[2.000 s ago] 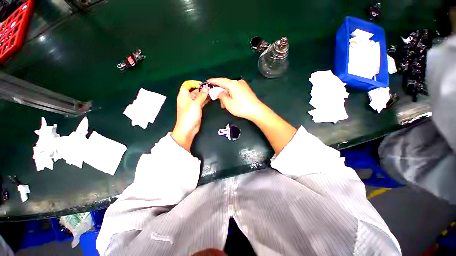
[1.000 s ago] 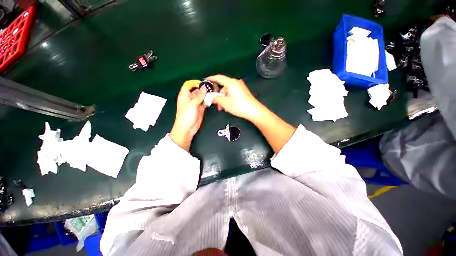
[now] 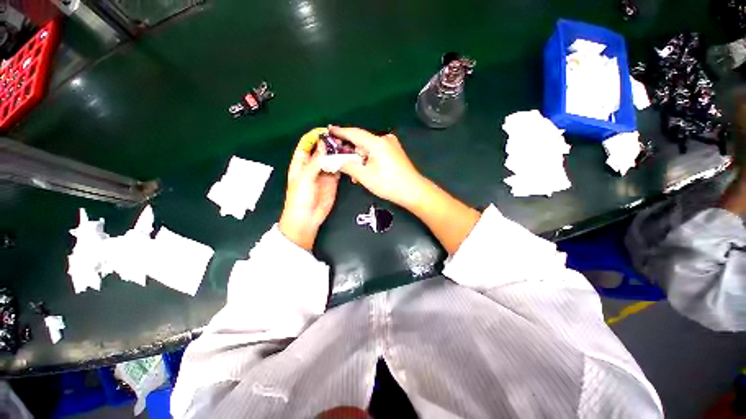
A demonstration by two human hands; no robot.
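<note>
My left hand [image 3: 307,176], with a yellow finger cot on a fingertip, holds a small dark shiny workpiece [image 3: 334,145] in front of me. My right hand [image 3: 380,164] touches the same workpiece from the right and pinches a small white wipe [image 3: 339,162] against its near side. The fingers hide part of both. Another workpiece [image 3: 377,218], with a dark round body and silvery tabs, lies on the green surface between my forearms.
A clear cone-shaped bottle [image 3: 442,100] stands beyond my right hand. White wipes lie left [image 3: 240,186] and right [image 3: 536,154]. A blue bin [image 3: 591,127] holds wipes, with a dark heap [image 3: 685,88] beyond. A dark part [image 3: 252,100], red crate [image 3: 31,72] and metal post [image 3: 74,170] are left. Another person's sleeve [image 3: 695,262] is right.
The workpiece in my hands has turned, and the wipe now lies along its near side. The dark part beyond my left hand has shifted right. The neighbour's arm has moved lower at the right.
</note>
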